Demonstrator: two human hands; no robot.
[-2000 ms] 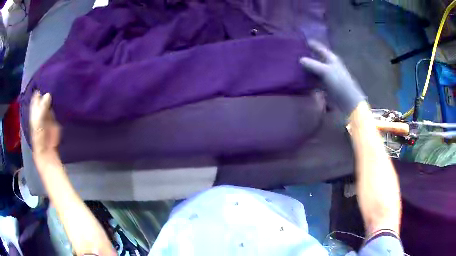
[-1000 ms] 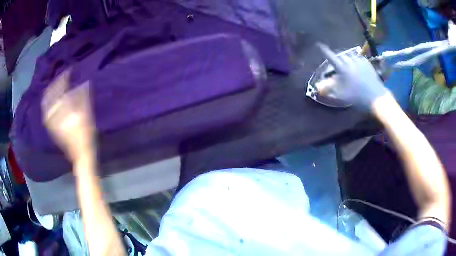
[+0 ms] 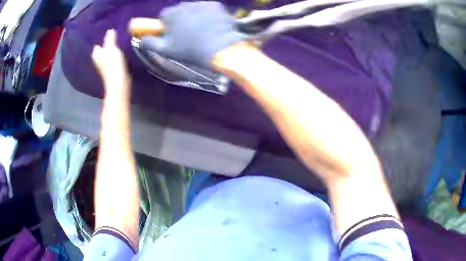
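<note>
The deep purple garment lies over the padded form on the table. My right hand, in a grey glove, is closed on the steam iron, whose orange-brown handle end shows left of the glove. The iron is over the garment's left part; the glove hides much of it, and I cannot tell if it touches the cloth. My bare left hand is left of the iron at the garment, blurred, with fingers pointing away from me and no object seen in it.
Whitish twin hoses run right from the iron. The grey cloth-covered table edge is nearest me. A pale green-rimmed bin stands below it at left. Purple cloth lies at lower right.
My right hand went from the garment's right end to the iron at the right, then carried it left over the garment. The view has shifted, and my left hand is now beside the iron.
</note>
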